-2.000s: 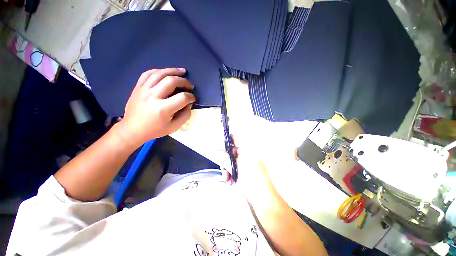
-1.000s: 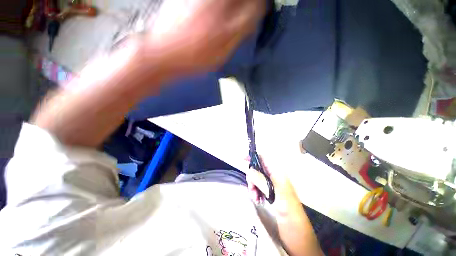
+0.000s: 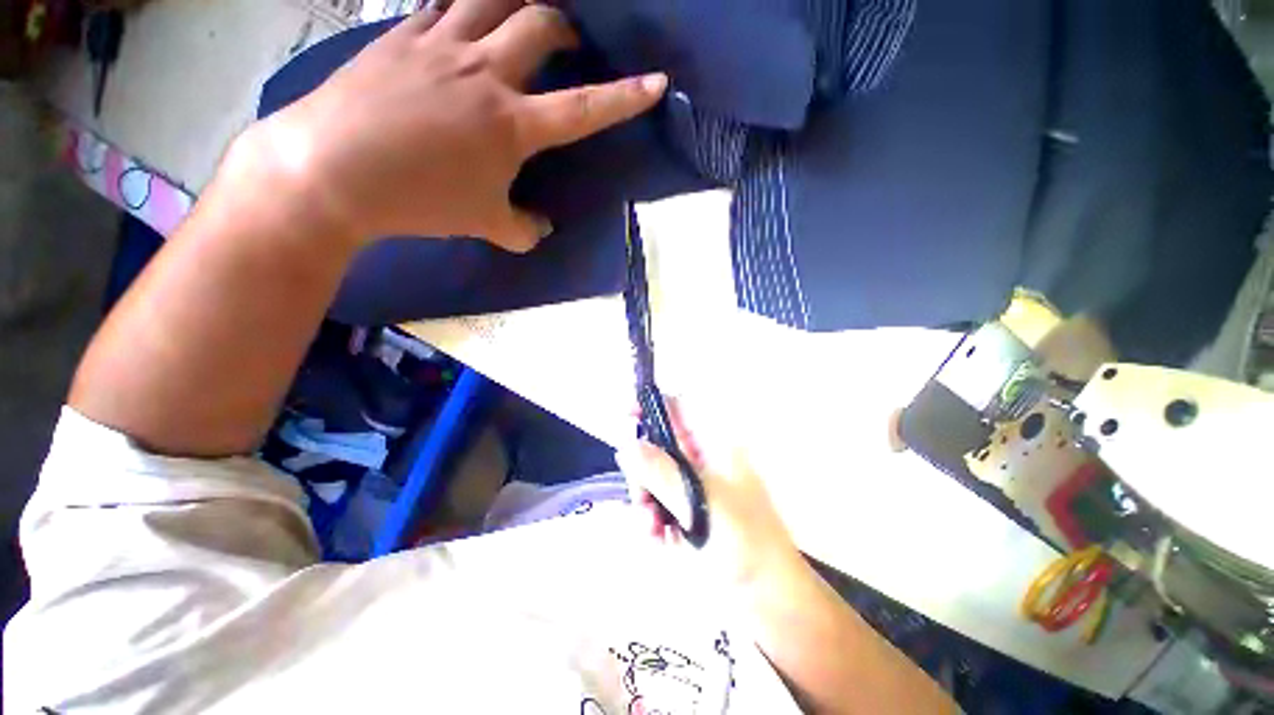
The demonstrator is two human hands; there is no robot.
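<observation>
Dark navy fabric panels (image 3: 922, 196) lie stacked across the table, their stepped edges showing as pale lines. My left hand (image 3: 433, 133) lies spread over the left panels, fingers apart, with the index finger pointing right near a fold in the stack. My right hand (image 3: 713, 482) holds black scissors (image 3: 646, 335) by the handles at the lower middle. The long blades point up, with the tip at the panels' edge beside the bare strip of table. Whether the blades are parted is hard to tell.
The white table (image 3: 866, 489) runs to a sewing machine (image 3: 1188, 433) at right. Scissors with red and yellow handles (image 3: 1069, 590) lie by it. A blue crate rim (image 3: 426, 468) with scraps is below the table edge. A pink patterned strip (image 3: 133, 182) is at upper left.
My left hand swept up across the stack as a blur and now rests spread on the left panels, higher than at first. The scissors stay in my right hand. The upper panels look shifted and folded.
</observation>
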